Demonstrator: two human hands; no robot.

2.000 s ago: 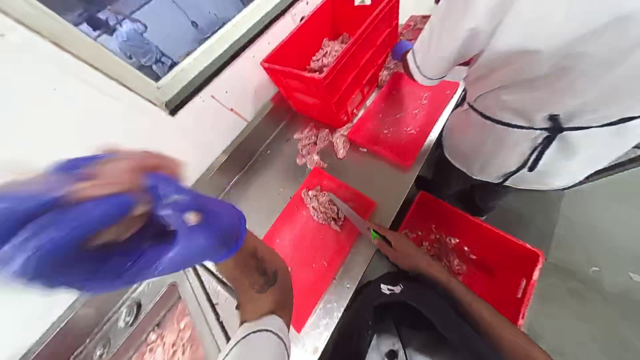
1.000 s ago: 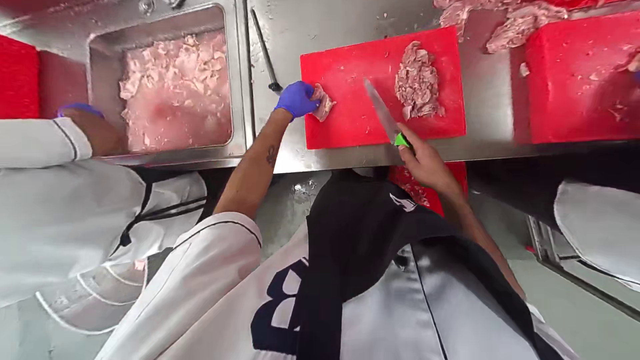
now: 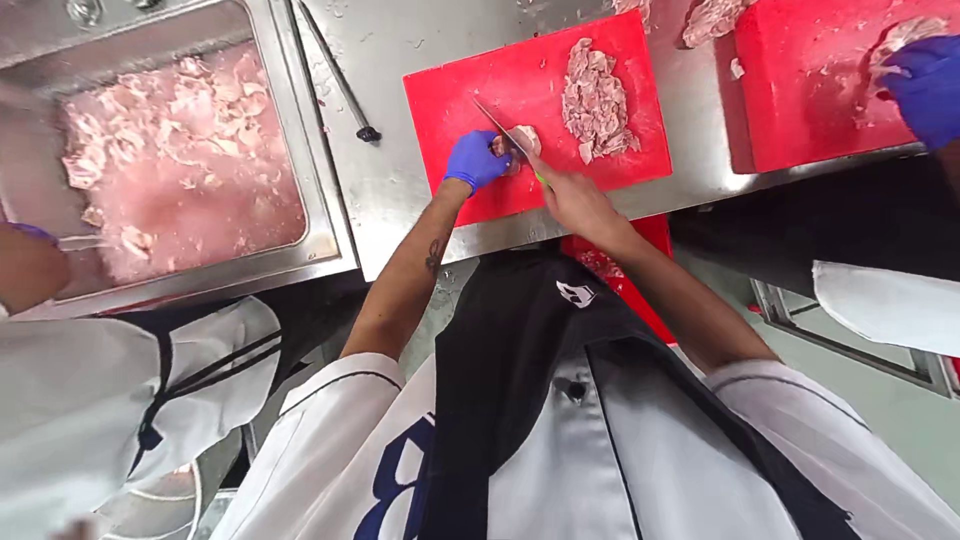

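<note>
A red cutting board lies on the steel counter. My left hand, in a blue glove, presses a piece of raw meat against the board, fingers curled on its left side. My bare right hand is closed around the green handle of a knife. The blade crosses the meat beside my left fingers, its tip pointing to the upper left. A pile of cut raw meat sits on the board's right part.
At left, a steel sink holds meat in pinkish water, with a co-worker's arm over it. A black-ended rod lies beside it. Another red board is at right, under a co-worker's gloved hand. A red crate stands below the counter.
My left hand has moved right along the board with the meat, and the knife has come down leftward onto it. Earlier still, the left hand was raised off the board. The view has swung strongly.
</note>
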